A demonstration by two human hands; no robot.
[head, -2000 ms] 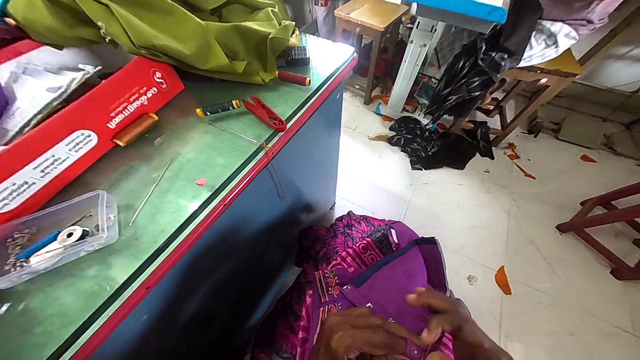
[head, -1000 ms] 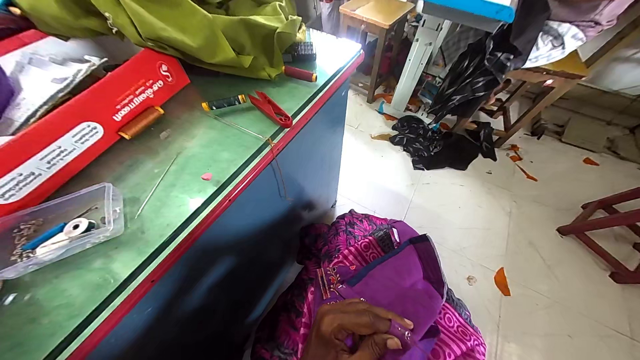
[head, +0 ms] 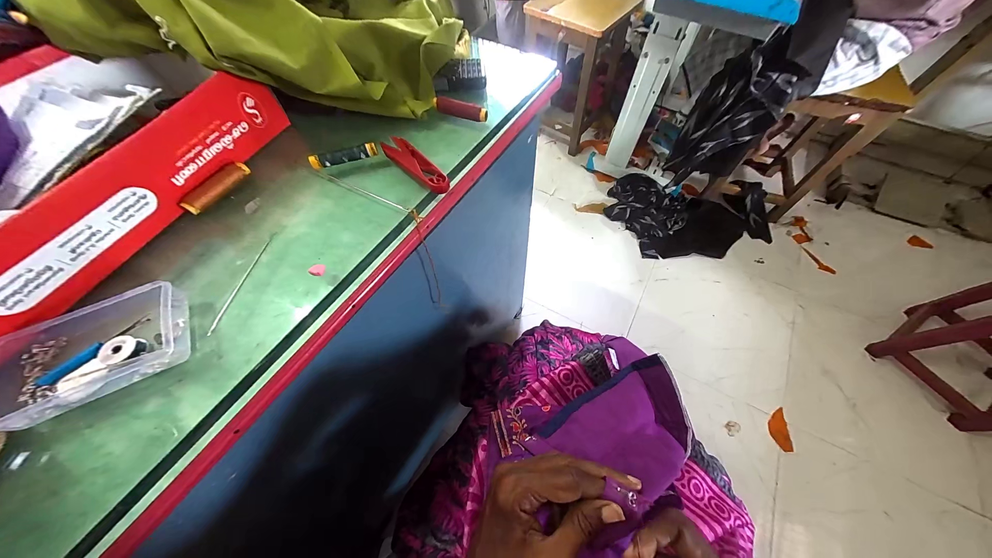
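A bundle of purple and pink patterned cloth (head: 612,418) with dark-edged purple parts and some embroidery lies over my lap, low in the view. My left hand (head: 554,504) pinches a fold of the purple fabric between thumb and fingertips, and small shiny bits show on that fold. Close by at the bottom edge, my right hand (head: 670,535) touches the same fabric, its fingers bent and partly cut off by the frame. Whether it also holds a needle cannot be seen.
On the glass-topped counter (head: 263,310) lie red thread snips (head: 416,164), thread spools (head: 341,156), a thin metal needle-like tool (head: 240,285), a clear plastic box (head: 174,325), a red carton (head: 232,132) and green cloth (head: 310,46). Wooden stools (head: 585,15) and black cloth (head: 674,221) are beyond.
My right hand was over the cloth two seconds ago, out of view one second ago, and is now back at the lower edge. My left hand keeps to the purple fabric.
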